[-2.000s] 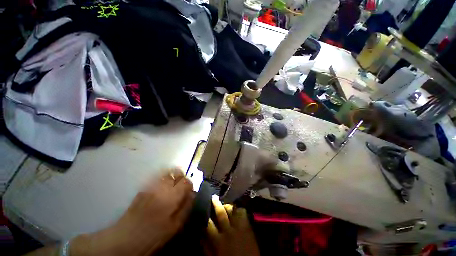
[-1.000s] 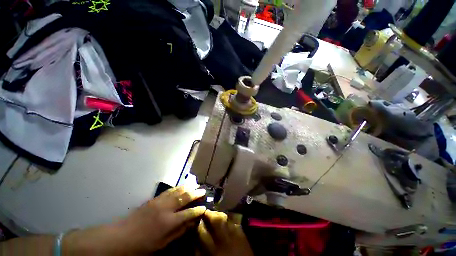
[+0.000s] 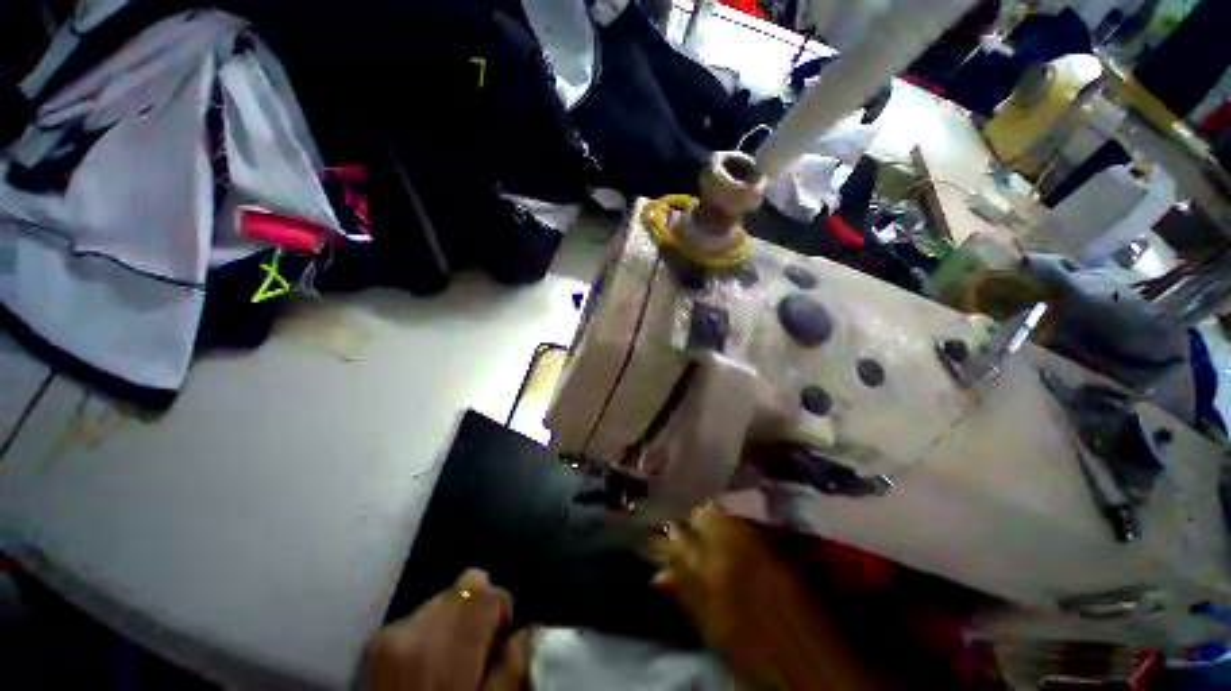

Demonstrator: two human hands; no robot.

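Note:
A black fabric piece (image 3: 506,527) lies flat on the table under the front end of the cream sewing machine head (image 3: 864,365). Its pale part (image 3: 614,664) shows at the bottom edge. My left hand (image 3: 446,641) is at the lower left of the fabric, fingers curled on its near edge, a ring on one finger. My right hand (image 3: 743,581) is blurred, beside the needle area, its fingers on the fabric; its grip is unclear. The needle and presser foot are mostly hidden.
A pile of black and pale-grey garments (image 3: 392,122) lies behind on the left, with a red spool (image 3: 281,230) on it. The white table's edge (image 3: 149,624) curves at lower left. A yellow cone (image 3: 1040,108) and a white cone (image 3: 1110,209) stand at back right.
The black fabric is now spread out left of the needle. My left hand has moved down toward the wearer, away from the needle. My right hand has moved right and up.

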